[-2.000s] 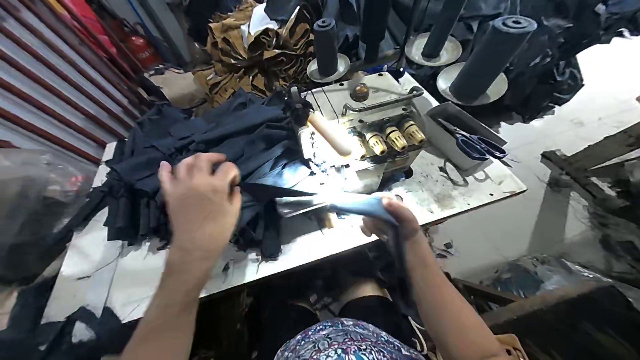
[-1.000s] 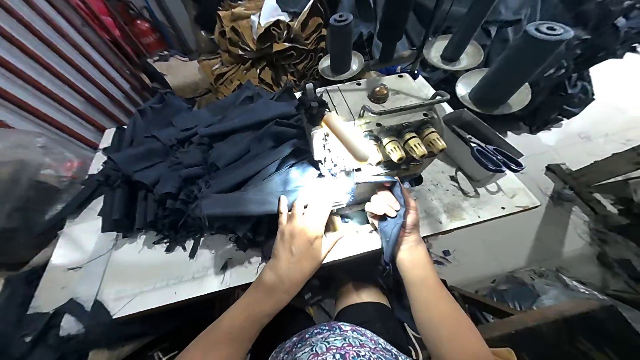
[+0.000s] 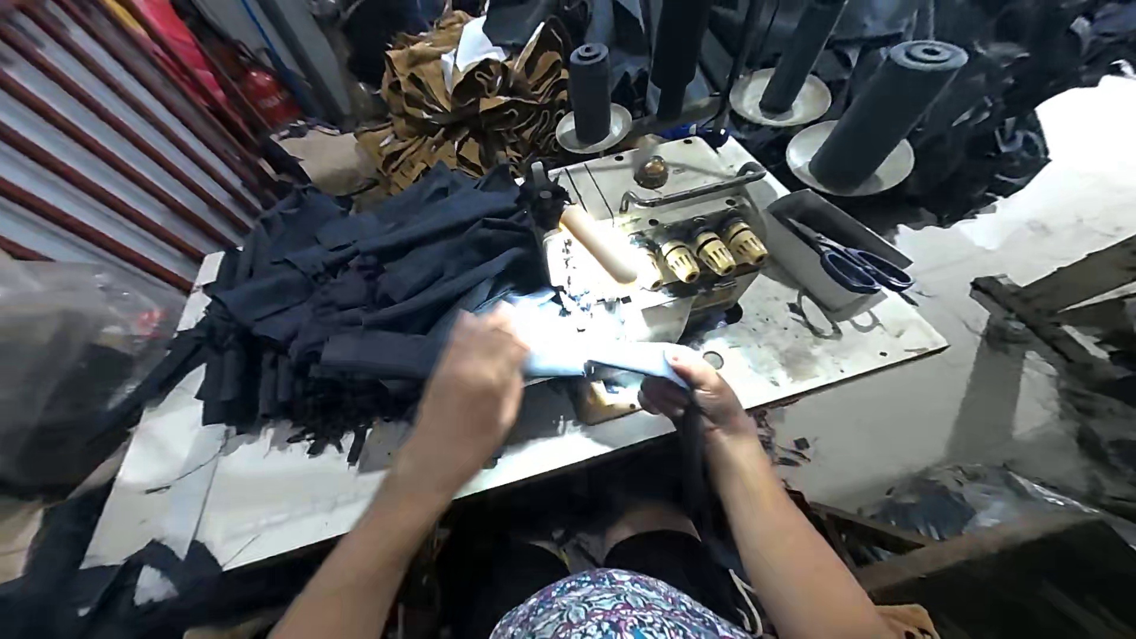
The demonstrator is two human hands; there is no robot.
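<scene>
An overlock sewing machine [image 3: 701,204] stands on the white table, its lamp shining brightly on the needle area. My right hand [image 3: 701,395] grips the end of a dark fabric strip [image 3: 635,357] at the front of the machine; a narrow dark length hangs below that hand. My left hand [image 3: 475,382] is blurred and lies over the strip's left part, beside the large pile of dark cut fabric [image 3: 382,266]. Whether its fingers hold the cloth cannot be made out. Glare hides the presser foot and the fabric's edge there.
Blue-handled scissors [image 3: 856,266] lie in a grey tray [image 3: 808,213] right of the machine. Dark thread cones [image 3: 887,115] stand on pale discs behind it. Brown fabric pieces [image 3: 470,98] are heaped at the back. The table's front edge [image 3: 532,461] runs close to my lap.
Since one second ago, my left hand has moved left, away from the machine's needle area, and lifted somewhat. My right hand now holds a strip that stretches leftward across the machine's front.
</scene>
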